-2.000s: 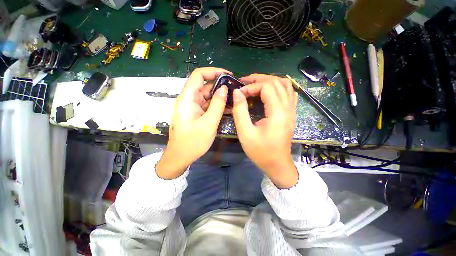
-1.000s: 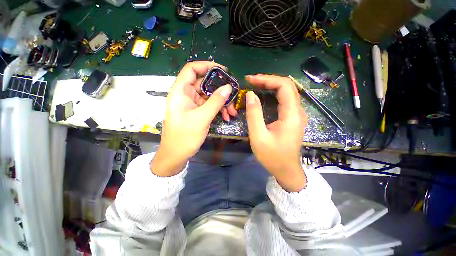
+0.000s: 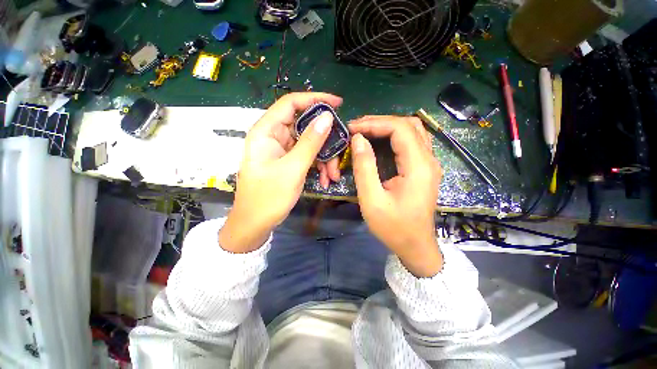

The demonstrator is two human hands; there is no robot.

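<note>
A smartwatch case point(image 3: 333, 141) with a silvery rim and dark face is held over the bench's front edge. My left hand point(image 3: 277, 162) grips it, with the thumb across its face. My right hand point(image 3: 400, 176) is just right of the case, thumb and index finger close together near its right rim; whether they touch it or pinch something tiny is too small to tell. A yellow-orange piece shows just below the case, between the hands; what it is joined to is hidden.
Another watch case point(image 3: 142, 117) stands on the white work sheet point(image 3: 194, 137) at left. Tweezers point(image 3: 461, 151), a display point(image 3: 457, 101), a red pen point(image 3: 510, 108) and a white marker point(image 3: 547, 108) lie at right. A black fan point(image 3: 396, 32) and a battery point(image 3: 207, 66) are behind.
My right hand first drew away from the case, then its index finger and thumb came back near the right rim. The case has tilted in my left hand, and its lit face now looks dark.
</note>
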